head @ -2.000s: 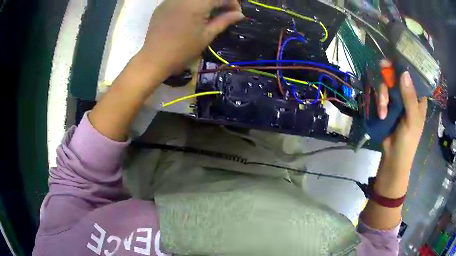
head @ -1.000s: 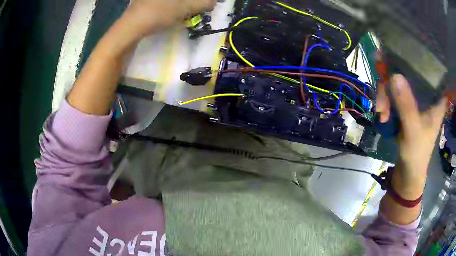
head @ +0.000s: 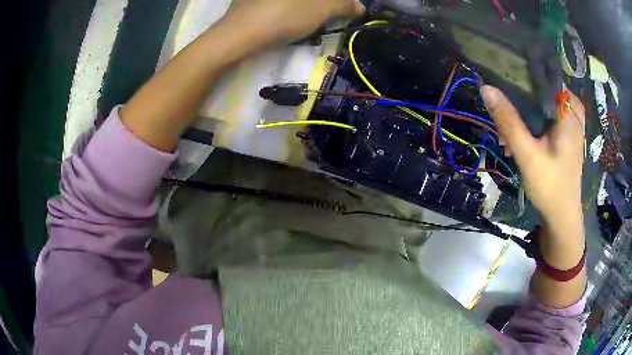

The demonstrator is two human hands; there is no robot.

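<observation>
A long black socket housing [head: 409, 156] lies slanted on the white board. Blue, brown and yellow-green wires [head: 398, 105] cross it, and a yellow wire end [head: 305, 124] sticks out left beside a black cable end [head: 283, 93]. My left hand [head: 298, 17] reaches over the top left, with its fingertips near the frame's top edge; its grip is unclear. My right hand [head: 544, 156] is at the housing's right end, thumb apart from the fingers. A blurred dark tool body with a pale label [head: 495, 59] is just beyond it; contact is unclear. An orange part [head: 563, 104] shows by the fingers.
The white board [head: 242, 104] has yellowed tape. A red band [head: 563, 270] is on my right wrist, with a thin coiled black cord [head: 326, 205] across the apron [head: 319, 277]. A pale ring [head: 574, 52] and loose small parts [head: 610, 139] lie at the far right.
My left hand has moved right along the top edge. The labelled tool body has shifted left, over the upper housing area. My right thumb has moved left, away from the fingers.
</observation>
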